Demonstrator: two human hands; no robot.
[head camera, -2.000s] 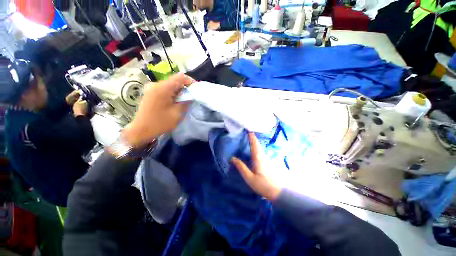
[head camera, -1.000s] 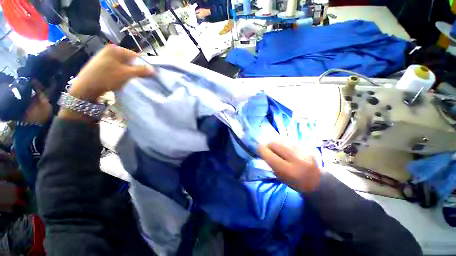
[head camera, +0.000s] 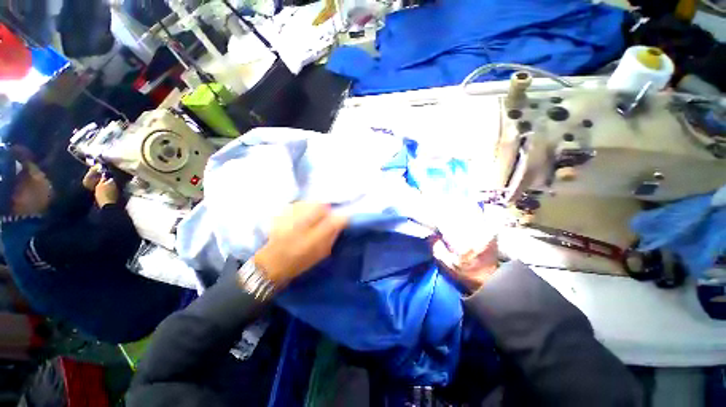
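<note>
A garment of light-blue (head camera: 255, 179) and royal-blue cloth (head camera: 382, 306) lies over the table's front edge and hangs toward my lap. My left hand (head camera: 302, 238) lies on the light-blue cloth, its fingertips at the fold where the two colours meet. My right hand (head camera: 468, 256) holds the garment's edge just left of the sewing machine head (head camera: 605, 167). Lamp glare washes out the right fingers and the needle area (head camera: 497, 208), so the exact contact there is hard to see.
A dark-red tool (head camera: 577, 241) and black-handled scissors (head camera: 657, 266) lie by the machine base. A white thread cone (head camera: 641, 70) stands behind the head. Royal-blue cloth (head camera: 493, 36) lies behind the table. At left, a person (head camera: 72, 246) works at another machine (head camera: 163, 151).
My left hand has come down and right from its raised position, and the garment is lowered onto the table. My right hand stays on the cloth, now closer to the needle area. The view has shifted.
</note>
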